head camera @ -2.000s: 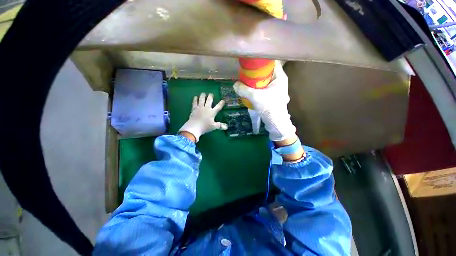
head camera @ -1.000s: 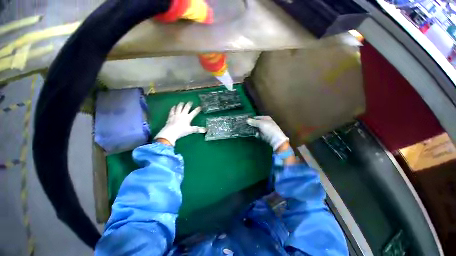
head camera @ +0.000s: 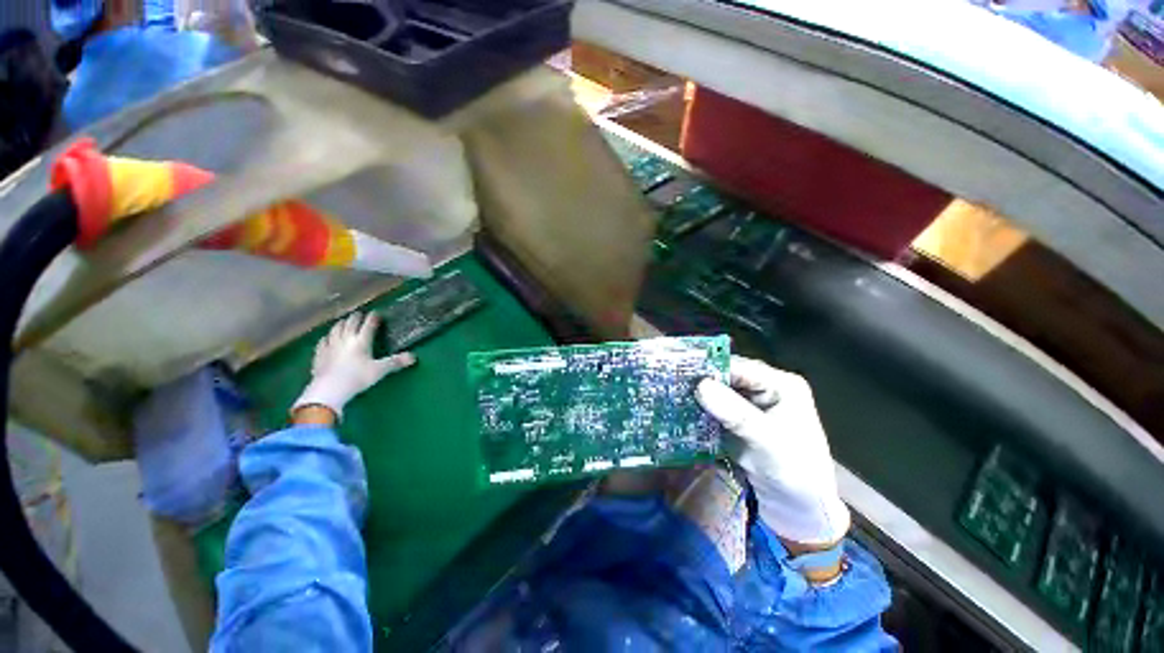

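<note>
A green circuit board [head camera: 587, 415] with white markings is raised above the mat, its face towards me. My right hand [head camera: 779, 440], gloved in white, grips its right edge between thumb and fingers. My gloved left hand [head camera: 347, 362] lies on the green mat [head camera: 428, 447] with fingers spread, its fingertips at the left edge of a second, darker circuit board [head camera: 434, 310]. Whether it touches that board I cannot tell. The red-and-yellow hose nozzle [head camera: 300, 239] hangs through the grey hood, its pale tip just above the second board.
A conveyor belt [head camera: 868, 364] runs along the right with several boards at its far and near ends. A brownish side panel [head camera: 562, 191] stands between mat and belt. A black tray [head camera: 421, 51] sits on the hood. A blue-grey bin [head camera: 185, 447] is at left. People in blue show at the top.
My right hand first let go of the nozzle, then took the nearer board, and has now lifted it up and right. The view has swung right towards the conveyor. My left hand stays on the mat.
</note>
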